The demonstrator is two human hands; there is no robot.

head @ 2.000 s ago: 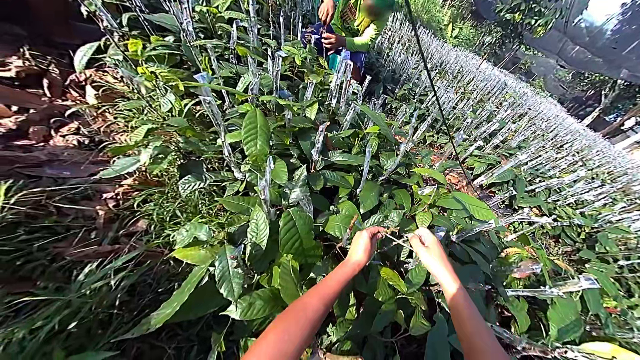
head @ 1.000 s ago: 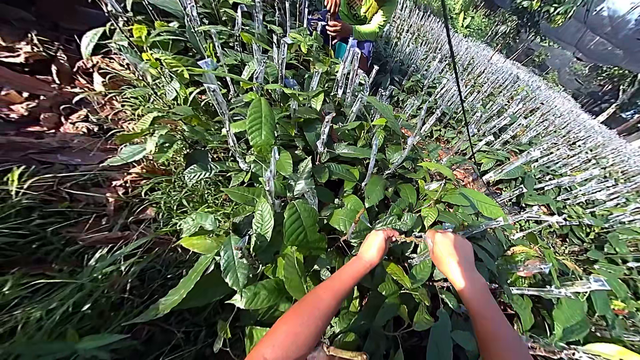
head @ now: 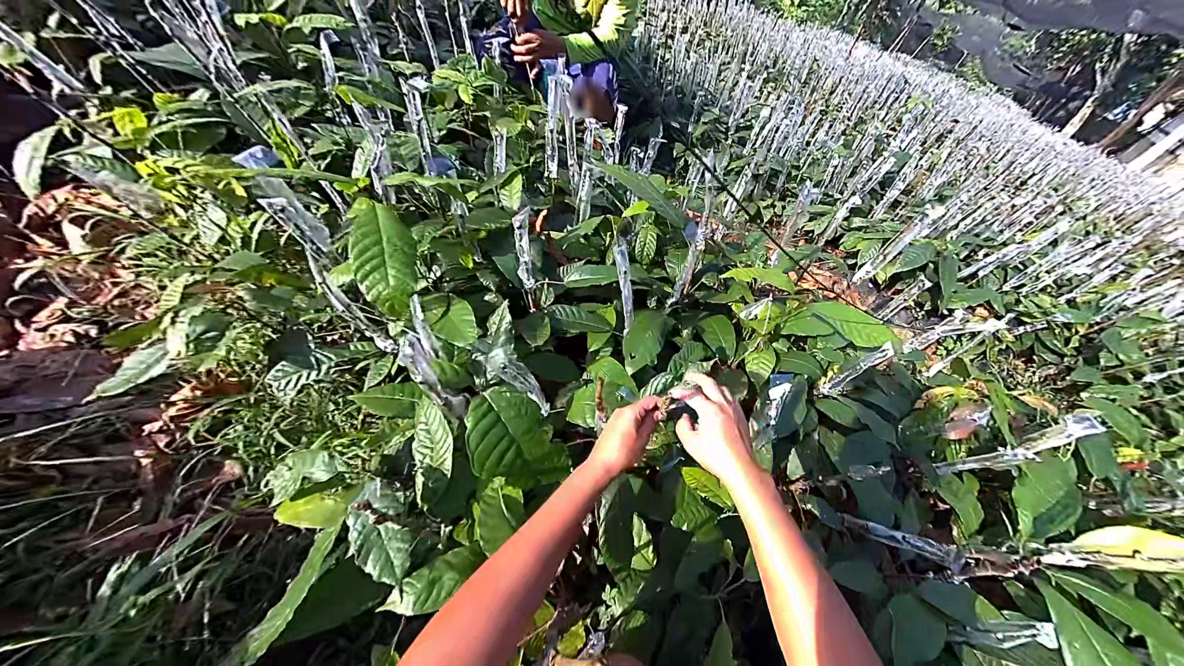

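Observation:
My left hand (head: pixel 631 433) and my right hand (head: pixel 714 427) are close together over the green seedlings, low in the middle of the view. The left fingers are pinched on a small brownish plant stem (head: pixel 668 405). The right hand is bent around the same spot, thumb and fingers at the stem; its exact hold is partly hidden. A broad green leaf (head: pixel 511 435) spreads left of my hands. Beyond them, a clear plastic-wrapped seedling stem (head: pixel 624 282) stands upright.
Rows of seedlings with plastic-wrapped stems (head: pixel 888 120) run to the upper right. Another person's hands (head: pixel 532 42) work at the top centre. Dry leaves (head: pixel 74 240) and grass (head: pixel 111 573) lie at left. Wrapped stems (head: pixel 1017 449) lean at right, and a thin dark line crosses the plants.
My right hand has turned and its fingers now reach up over the stem beside my left fingertips. Earlier the hands were slightly apart, with a thin piece between them.

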